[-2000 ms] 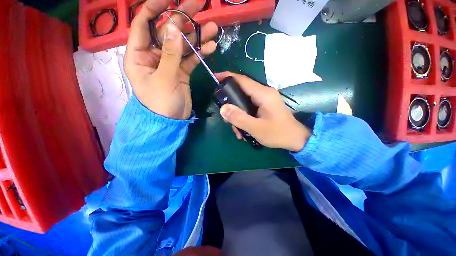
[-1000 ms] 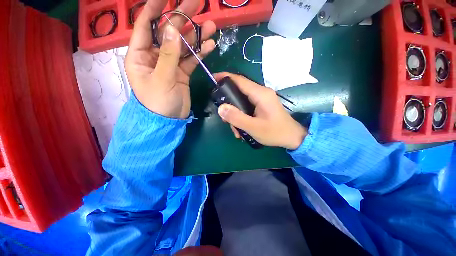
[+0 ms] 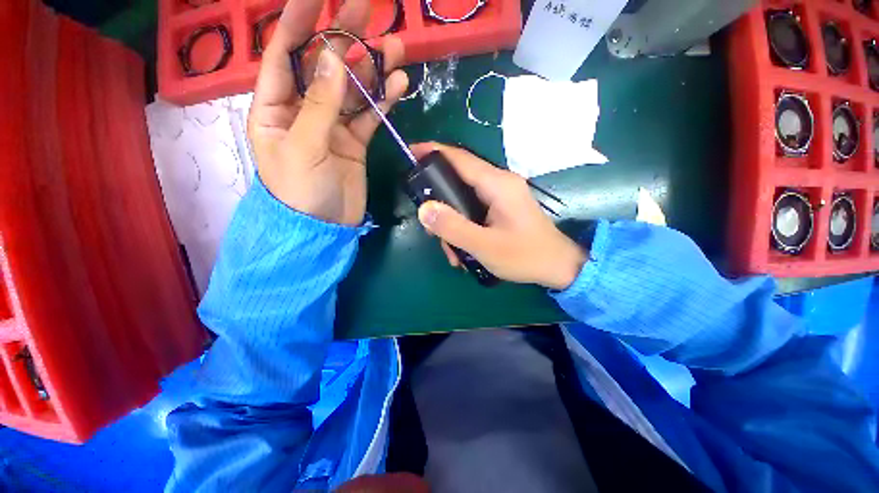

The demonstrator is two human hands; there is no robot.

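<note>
My left hand (image 3: 323,125), bare, is palm up at the upper left and holds a thin dark and silver ring (image 3: 374,69) between thumb and fingers. My right hand (image 3: 506,217), bare, is closed around the thick black handle of a screwdriver (image 3: 445,193) at the centre. Its long thin silver shaft points up and left, across the ring's opening, and its tip lies near the ring's upper edge. I cannot tell whether the tip touches the ring. Thin dark points, possibly tweezers (image 3: 546,195), show beside my right hand.
A centre red foam tray (image 3: 482,37) holds open rings. A right tray (image 3: 750,183) holds filled round units. Stacked red foam (image 3: 87,221) stands left, beside white paper (image 3: 198,178). A white wipe (image 3: 549,125), a pale loop, small shiny bits (image 3: 439,82) and a white bottle (image 3: 569,34) lie beyond my hands.
The view has shifted slightly. The ring has tilted a little in my left hand, and its fingers have shifted slightly. My right hand keeps the same grip, with the screwdriver shaft still across the ring.
</note>
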